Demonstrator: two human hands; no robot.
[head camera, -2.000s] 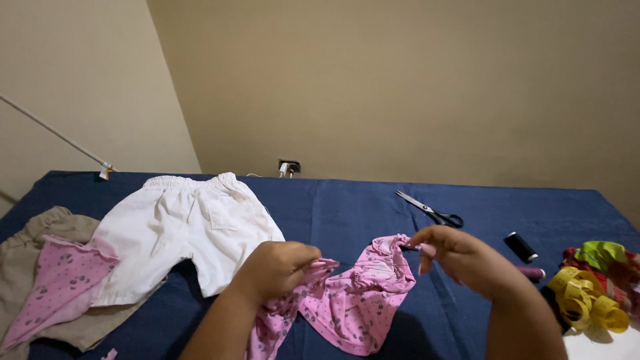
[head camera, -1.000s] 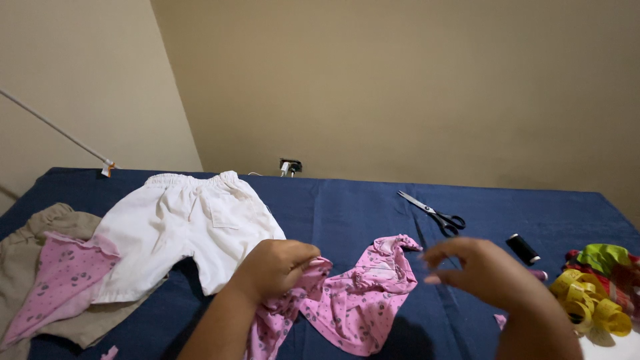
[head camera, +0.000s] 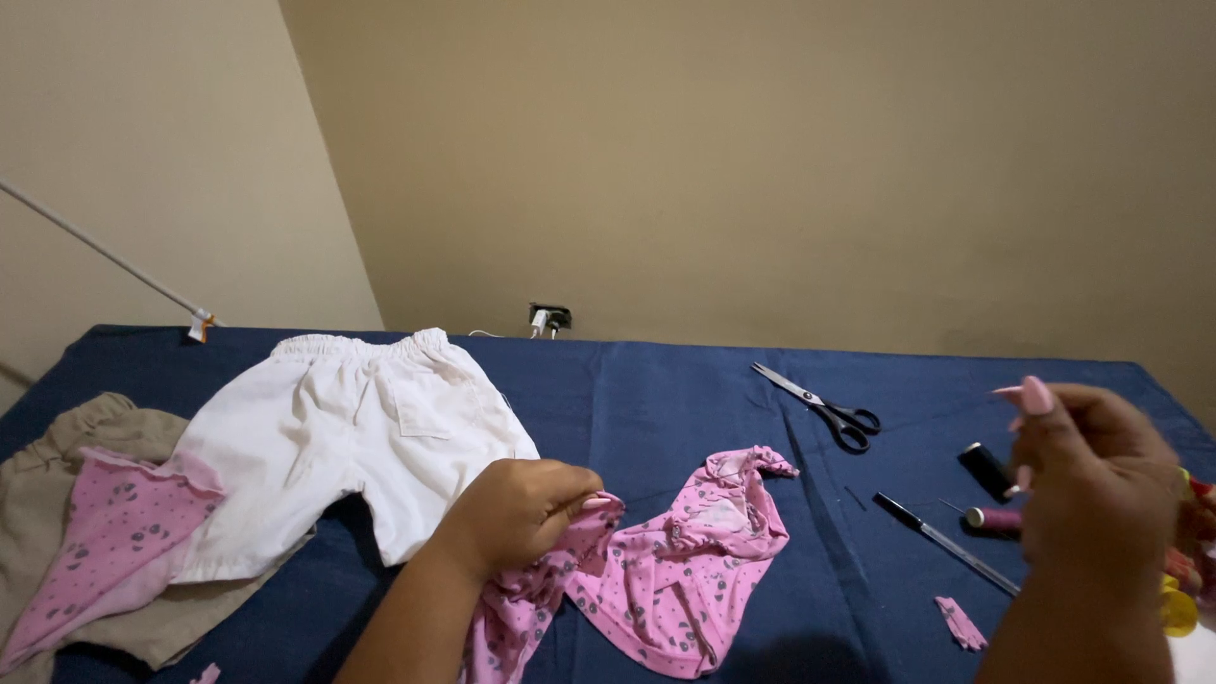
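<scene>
My left hand pinches a bunched edge of the pink printed cloth, which spreads over the blue-covered table below and to the right of it. My right hand is raised at the right, thumb and fingertips close together; whether a needle or thread is between them is too small to tell. Under and beside that hand lie a black thread spool, a purple thread spool and a pen. Scissors with black handles lie farther back, their blades toward the back left.
White shorts lie at the left, partly over beige shorts, with another pink printed piece across both. A pink scrap is near the right forearm. Yellow material sits at the right edge. A wall socket holds plugs behind the table.
My right hand has moved away from the pink cloth, to the right and up. My left hand has kept its pinch on the cloth. The pen has come into sight.
</scene>
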